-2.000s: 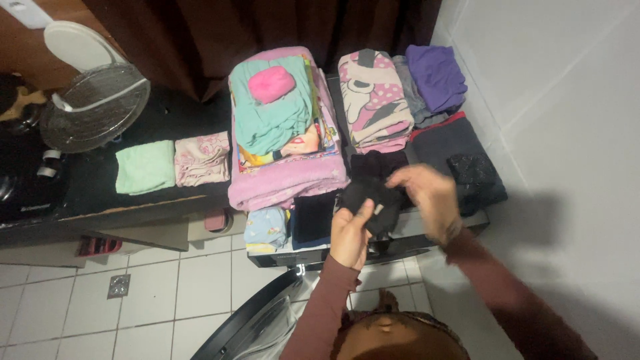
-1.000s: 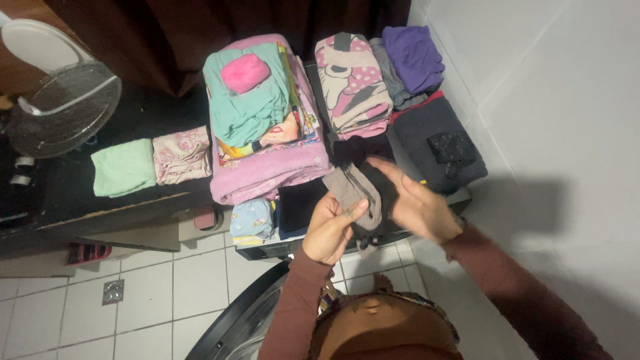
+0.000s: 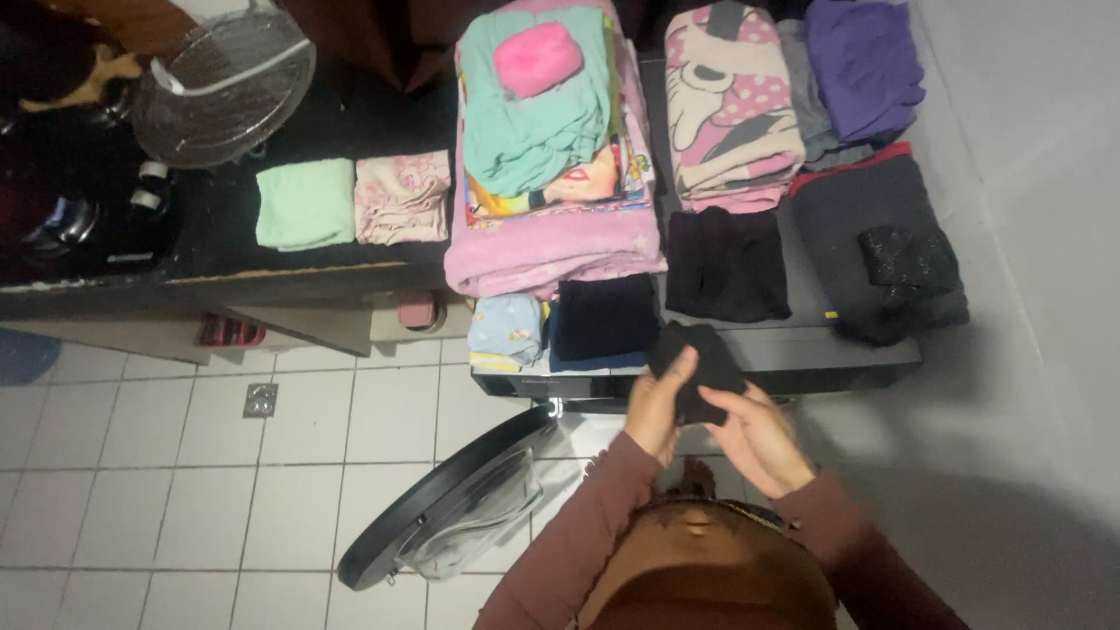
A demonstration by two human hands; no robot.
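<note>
Both my left hand (image 3: 661,402) and my right hand (image 3: 757,433) grip a small folded black cloth (image 3: 704,372), held over the front edge of the washing machine. Just beyond it lie a folded dark garment (image 3: 728,265) and a folded black cloth (image 3: 606,317). Left of that is a light blue patterned cloth (image 3: 507,328). A tall stack holds a pink blanket (image 3: 560,254), a teal cloth (image 3: 534,105) and a fluffy pink item (image 3: 538,59) on top. To the right are a pink patterned blanket (image 3: 735,105), a purple cloth (image 3: 864,70) and a dark grey folded garment (image 3: 875,210) bearing a sparkly black item (image 3: 910,260).
The round washer door (image 3: 446,490) hangs open below the machine's front (image 3: 840,363). On the dark counter (image 3: 367,105) lie mint (image 3: 306,203) and pink patterned cloths (image 3: 402,198), near a mesh splatter screen (image 3: 223,87) and a stove (image 3: 79,219). A pale wall stands at right.
The cloth in my hands showed a grey-brown face one second ago; now it is a compact black fold. My right hand, apart from my left before, now grips it too.
</note>
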